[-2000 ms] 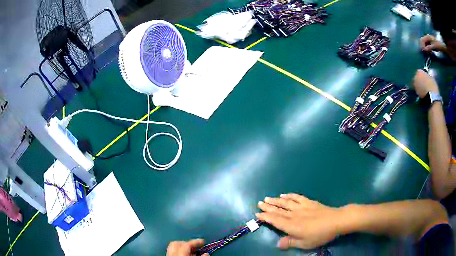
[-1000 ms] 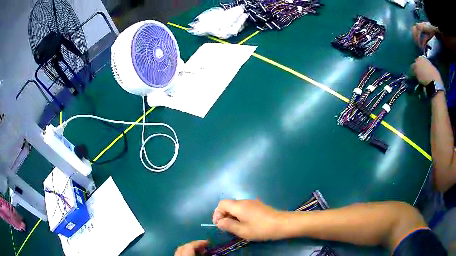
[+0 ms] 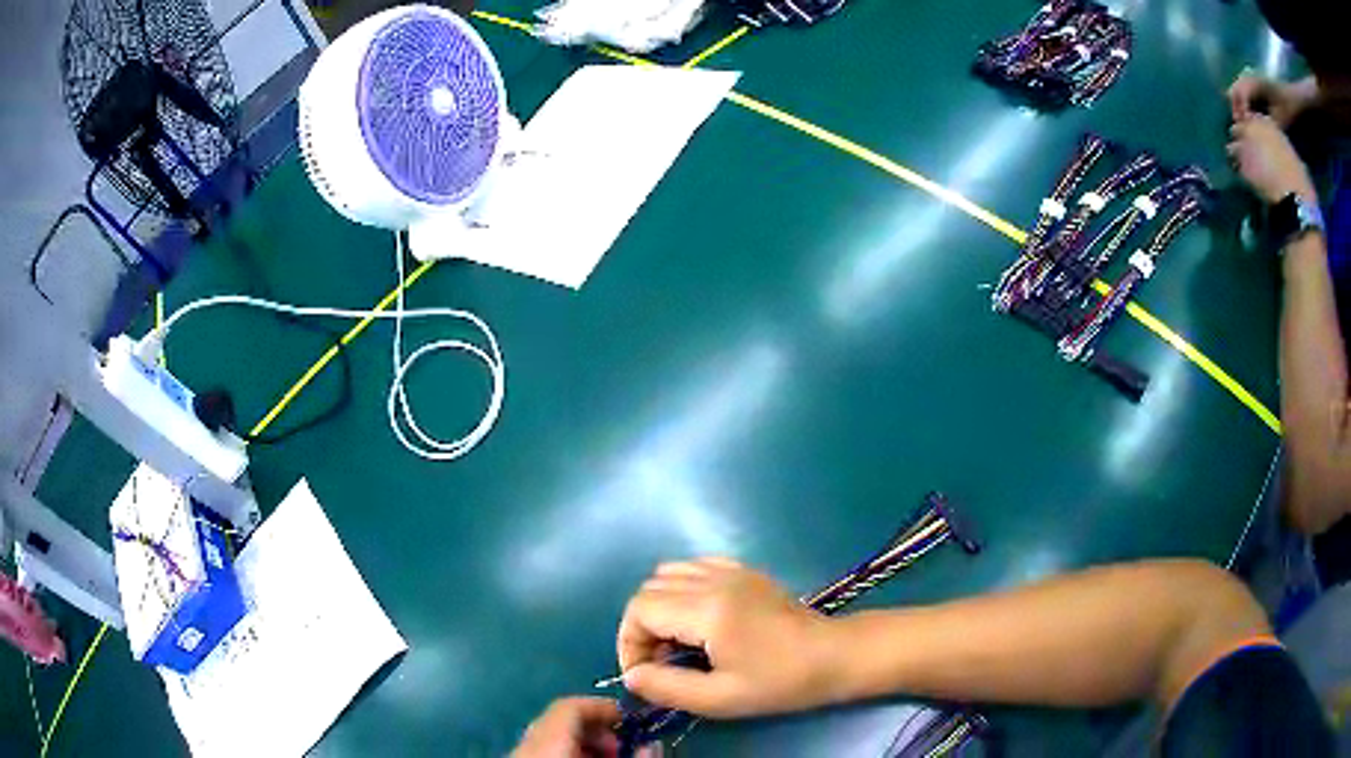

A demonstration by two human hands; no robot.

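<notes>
A wire harness (image 3: 889, 558) of dark and coloured wires lies slanting across the mat, with its dark plug end up and to the right. My right hand (image 3: 726, 640) is closed over the harness near the bottom centre, its forearm crossing the bundle. A thin pale wire or tip sticks out left of my right fingers. My left hand (image 3: 569, 732), cut off by the bottom edge, grips the lower end of the same bundle. Fingers hide what is between the hands. Another dark bundle (image 3: 942, 732) lies below my right forearm at the bottom edge.
Laid-out harnesses (image 3: 1099, 267) lie across the yellow line, with a harness pile (image 3: 1058, 54) behind. A coworker's hands (image 3: 1264, 141) are at the right. A white-purple fan (image 3: 408, 116), coiled cord (image 3: 445, 400), paper sheet (image 3: 593, 170), power strip (image 3: 175, 412) and blue-and-white box (image 3: 185, 578) are at left.
My right hand has gone from lying flat on the harness to closed fingers on it. The plug end now shows beyond my forearm. The whole view has shifted, with table things higher.
</notes>
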